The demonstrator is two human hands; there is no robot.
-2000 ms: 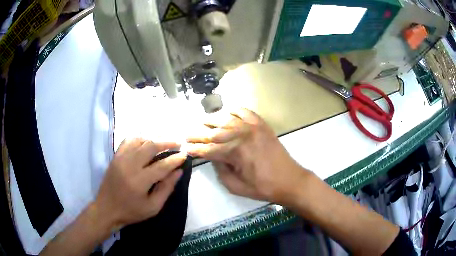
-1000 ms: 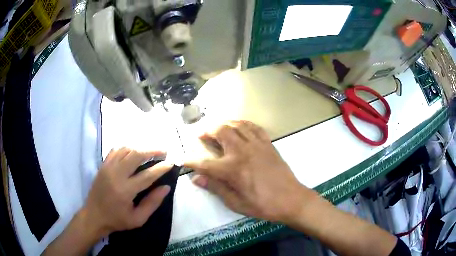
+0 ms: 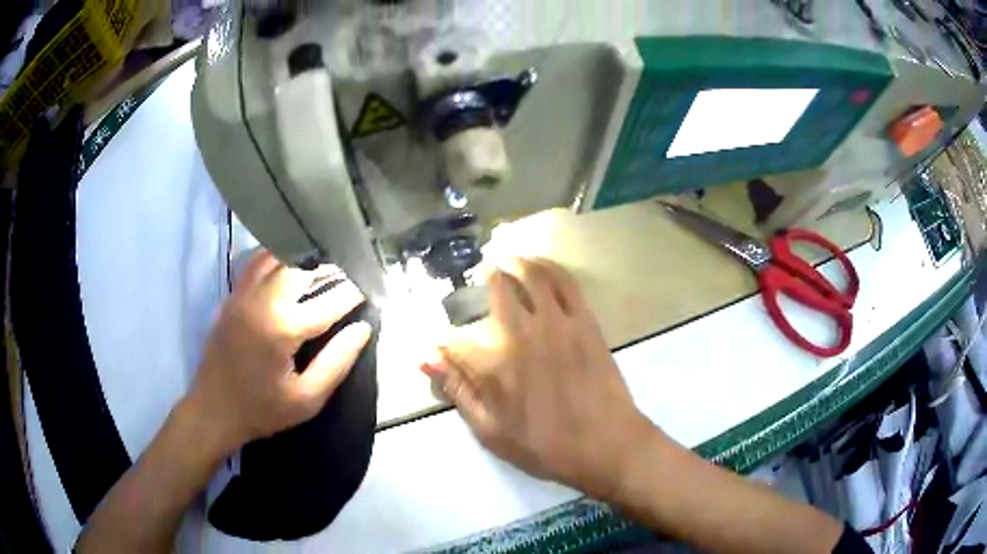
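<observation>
A black fabric panel [image 3: 314, 465] with a rounded lower end lies on the white table, below the lit head of the sewing machine [image 3: 400, 130]. My left hand [image 3: 271, 352] grips the panel near its upper part, with fingers and thumb on the black cloth. My right hand [image 3: 541, 379] lies flat just right of the needle area, fingers spread and pointing up toward the machine. Glare hides the needle, the seam and any pale fabric under its fingertips, so I cannot tell whether it holds cloth.
Red-handled scissors [image 3: 806, 287] lie right of the right hand. A long black strip [image 3: 49, 314] runs down the table's left side. The green control panel [image 3: 747, 119] and orange knob [image 3: 916, 130] are above right. Pale cut bundles [image 3: 866, 465] are below right, beyond the green ruler edge [image 3: 747, 438].
The view has shifted, so the machine sits lower in the picture. The black panel and my left hand are nearer the machine head, and the panel's rounded lower end now shows on the table.
</observation>
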